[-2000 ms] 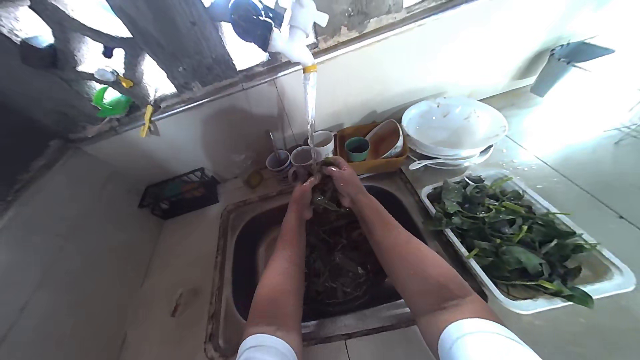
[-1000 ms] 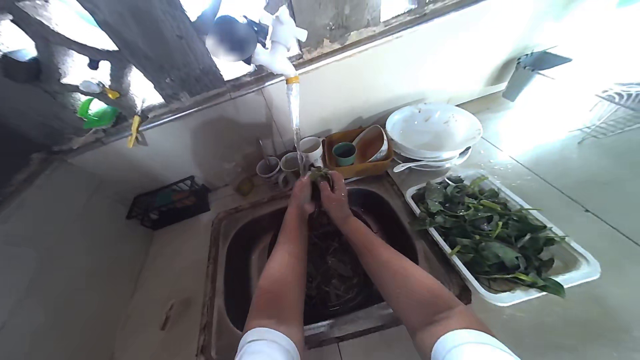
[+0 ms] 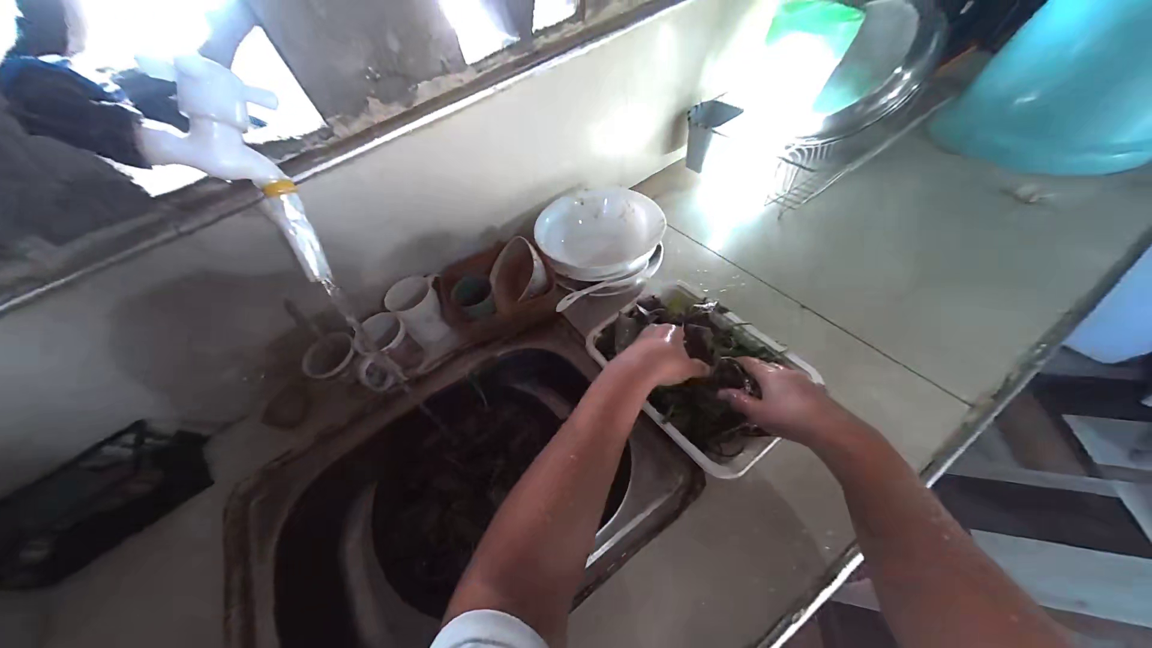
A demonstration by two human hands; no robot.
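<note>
My left hand [image 3: 664,355] and my right hand [image 3: 776,396] are both down on the leafy greens [image 3: 697,405] in a white plastic tray [image 3: 720,470], which stands on the counter right of the sink. Dark leaves lie between and under my fingers; whether either hand grips them cannot be told. Water runs from the white plastic faucet [image 3: 216,135] toward the cups at the sink's back edge. In the sink [image 3: 360,540] is a dark round basin whose contents, dim greens, are hard to make out.
Cups [image 3: 414,301], a brown tray [image 3: 486,261] and stacked white bowls [image 3: 601,232] line the wall behind the sink. A black basket [image 3: 108,504] is at the left. A grey container [image 3: 711,126], a wire rack [image 3: 805,171] and a turquoise plastic vessel [image 3: 1053,90] stand farther right.
Both hands have moved right, from under the running water with greens between them to the greens in the white tray. The view has swung to the right.
</note>
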